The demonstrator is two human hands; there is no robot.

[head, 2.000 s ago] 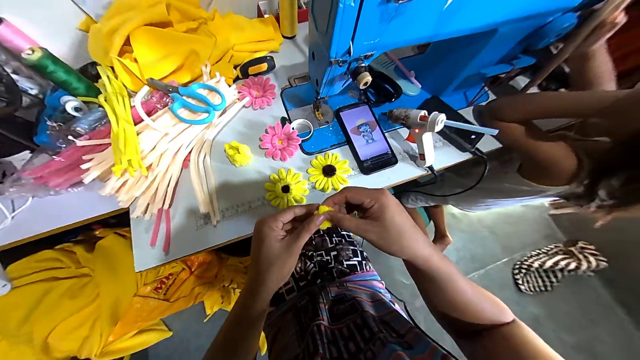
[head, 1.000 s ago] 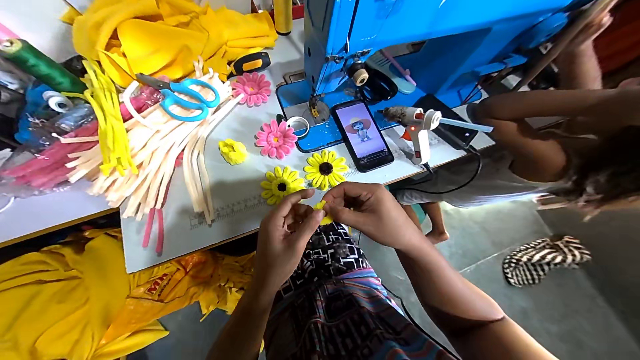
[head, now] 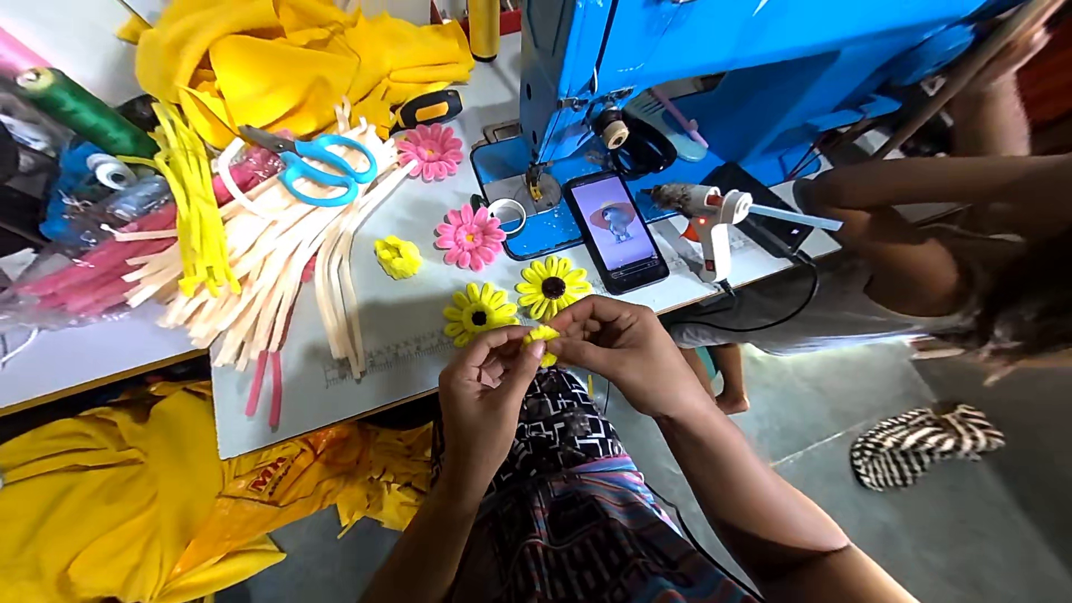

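Observation:
Between the fingertips of my left hand (head: 490,389) and my right hand (head: 624,352) is a small yellow fuzzy piece (head: 543,337), partly hidden by the fingers. Just beyond it on the table lie two yellow flowers with dark centres, one at the left (head: 478,316) and one at the right (head: 554,286). Farther left are a small yellow petal cluster (head: 398,257) and two pink flowers (head: 470,237) (head: 430,152). Blue-handled scissors (head: 327,170) rest on a bundle of cream fuzzy strips (head: 260,260), beside lime-yellow strips (head: 197,209).
A phone (head: 617,230) and a hot glue gun (head: 716,222) lie near a blue sewing machine (head: 578,92). A tape roll (head: 507,216) sits by its base. Yellow cloth (head: 310,59) lies at the back. Another person's arm (head: 888,209) is at the right.

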